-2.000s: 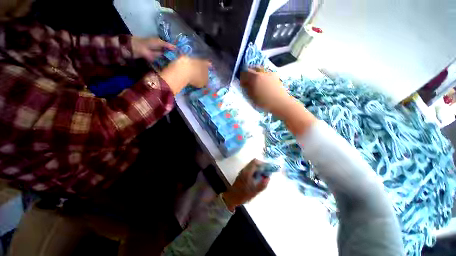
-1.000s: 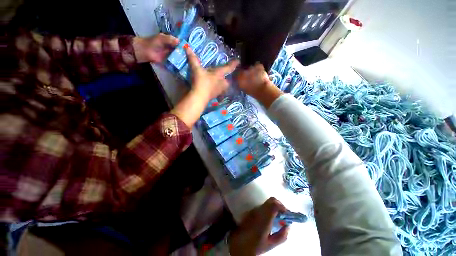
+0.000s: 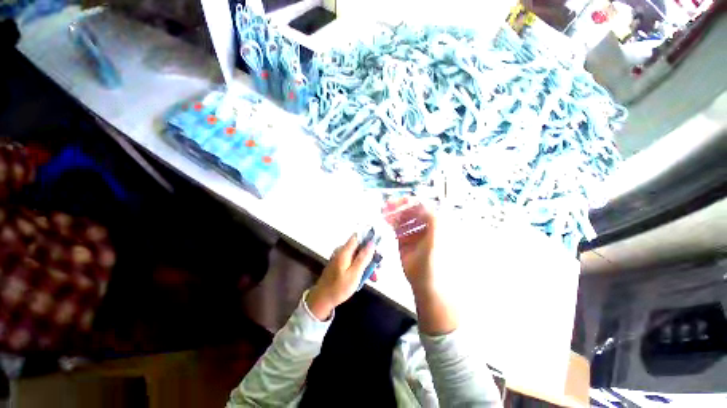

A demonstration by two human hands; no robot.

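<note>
My left hand [image 3: 344, 272] is closed around a small pack [image 3: 369, 259] with a dark blue part, held over the table's front edge. My right hand [image 3: 414, 235] is raised just right of it, fingers apart and partly covered by shiny clear film [image 3: 408, 209]; whether it grips the film is unclear in the glare. A row of packed cables [image 3: 231, 137] with blue cards and orange-red spots lies at the table edge to the left. A large pile of pale blue coiled cords [image 3: 478, 119] lies beyond my hands.
Carded cables [image 3: 275, 68] stand bunched left of the pile. A single clear pack [image 3: 97, 54] lies on the white table [image 3: 510, 295] at far left. Another person's plaid sleeve [image 3: 56, 279] is at the left. A carton [image 3: 570, 382] is below the table edge; dark printed boxes [image 3: 677, 335] are at the right.
My view has turned right. My right hand has come back from near the carded bunch to beside my left hand, with clear film now at it. The other person's hands are out of view.
</note>
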